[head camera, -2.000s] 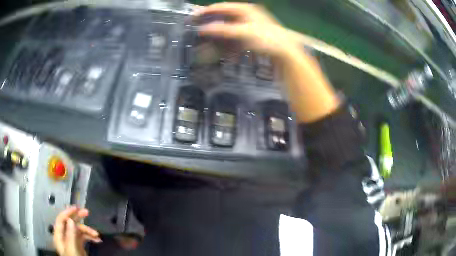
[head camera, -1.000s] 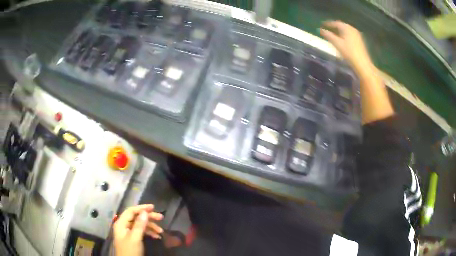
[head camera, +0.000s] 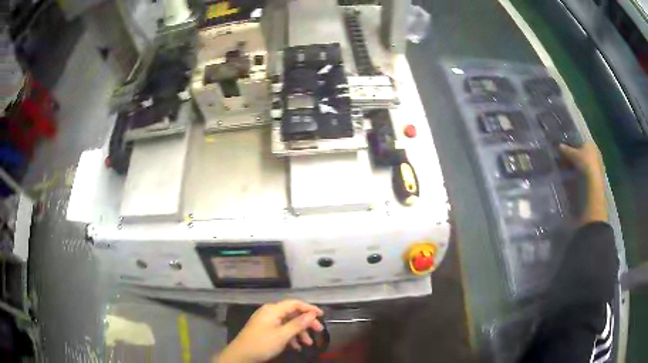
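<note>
My right hand (head camera: 584, 174) is at the far right, over the outer column of a clear blister tray (head camera: 499, 237). Its fingertips are by a black handset (head camera: 555, 127); blur hides whether they grip it. Other black handsets lie in the tray, one with a pale-patched back (head camera: 517, 163). Two nearer pockets show pale patches, blurred. My left hand (head camera: 281, 330) is low in front of the machine, fingers curled and thumb near the fingertips. I cannot tell whether it holds anything thin. The right fixture (head camera: 334, 120) holds a black handset (head camera: 301, 113).
The white machine (head camera: 234, 230) stands in front, with a touch screen (head camera: 245, 266), a red emergency stop (head camera: 422, 260) at its right corner and a yellow-and-black tool (head camera: 406, 181) on top. The dark left fixture (head camera: 158, 99) is further back. A pale centre block (head camera: 231, 99) stands between fixtures.
The view has swung left to the machine, so the tray is now at the right. My right hand has come from beyond the tray's edge to its outer column. My left hand stays low.
</note>
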